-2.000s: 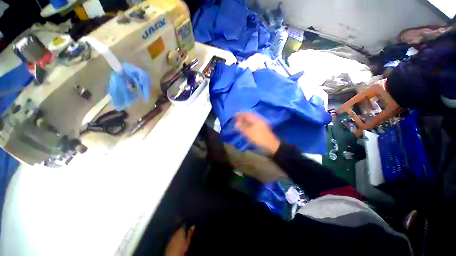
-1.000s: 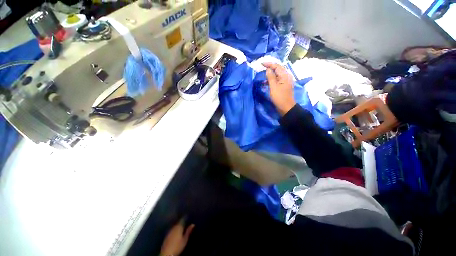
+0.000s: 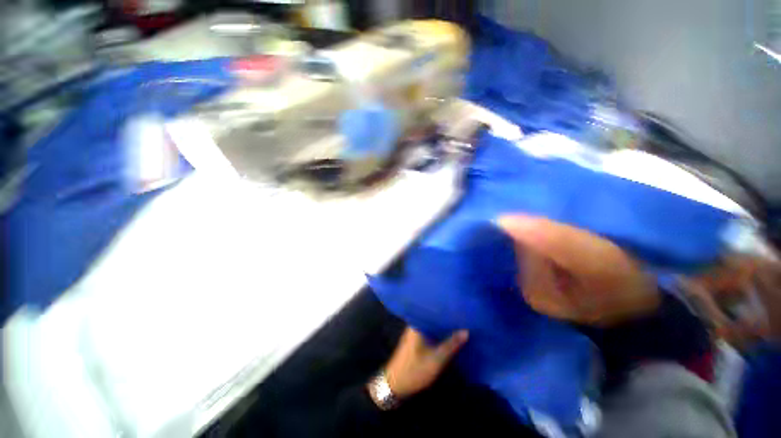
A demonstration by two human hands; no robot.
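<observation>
A blue garment piece (image 3: 479, 299) hangs in front of me beside the right edge of the white machine table (image 3: 231, 291). My right hand (image 3: 582, 269) is blurred and holds the cloth from above. My left hand (image 3: 420, 361) is at the lower edge of the cloth, with thumb and fingers apart; whether it grips the cloth cannot be told. The cream sewing machine (image 3: 283, 128) stands behind the table's bare part, strongly blurred, with a light-blue tuft (image 3: 368, 130) on its arm.
More blue cloth (image 3: 77, 180) lies left of and behind the machine. A blue heap (image 3: 531, 77) lies behind it at the back. A blurred brown frame-like object (image 3: 741, 295) is at the right edge. A grey wall is at the upper right.
The view has swung left and blurred. My right hand has drawn blue cloth from the pile towards me. My left hand has risen from the lower edge to the cloth.
</observation>
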